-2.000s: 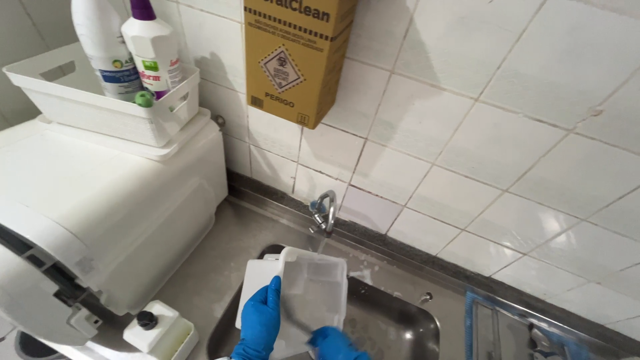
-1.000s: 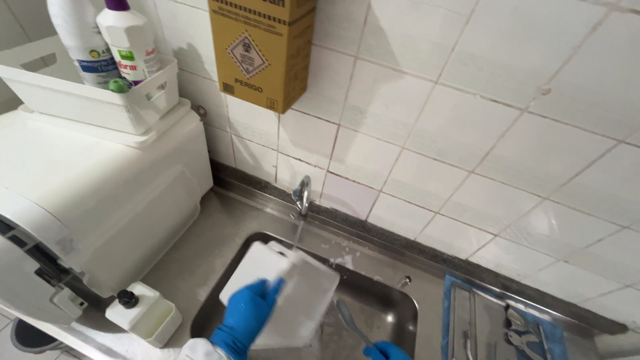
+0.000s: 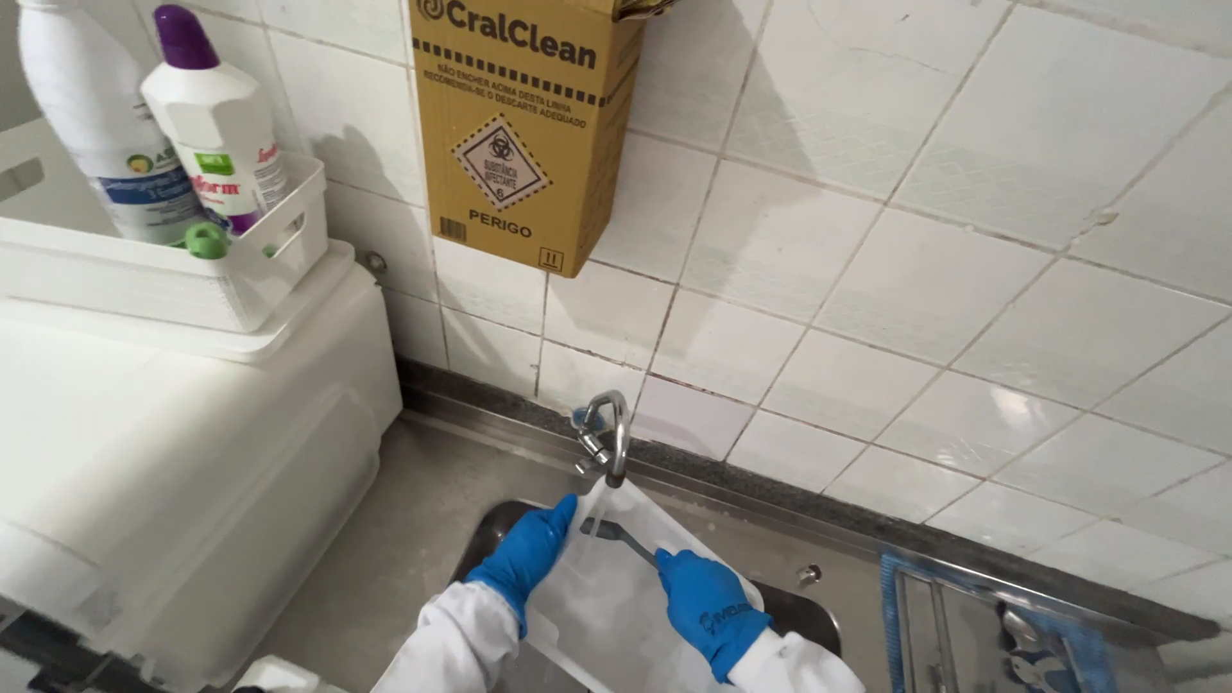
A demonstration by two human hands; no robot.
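Note:
My left hand (image 3: 527, 556), in a blue glove, grips the left edge of a white translucent plastic container (image 3: 626, 602) over the sink. The gloved right hand (image 3: 710, 611) is closed around the handle of a grey brush (image 3: 621, 537), whose head lies against the container's inside near its upper left corner. The container is tilted, with its upper end under the curved metal faucet (image 3: 616, 433). Part of the steel sink basin (image 3: 813, 621) shows beyond its right side. The brush's bristles are hidden.
A large white appliance (image 3: 192, 423) stands at left, bearing a white basket (image 3: 212, 298) with bottles (image 3: 217, 125). A yellow cardboard sharps box (image 3: 529, 144) hangs on the tiled wall. Metal instruments (image 3: 1030, 640) lie on a blue-edged tray at right. A white plastic bottle (image 3: 289, 676) is at the bottom left.
The container has moved under the faucet and its tilt has changed. The brush, earlier away from the container at its right, is now inside it with my right hand.

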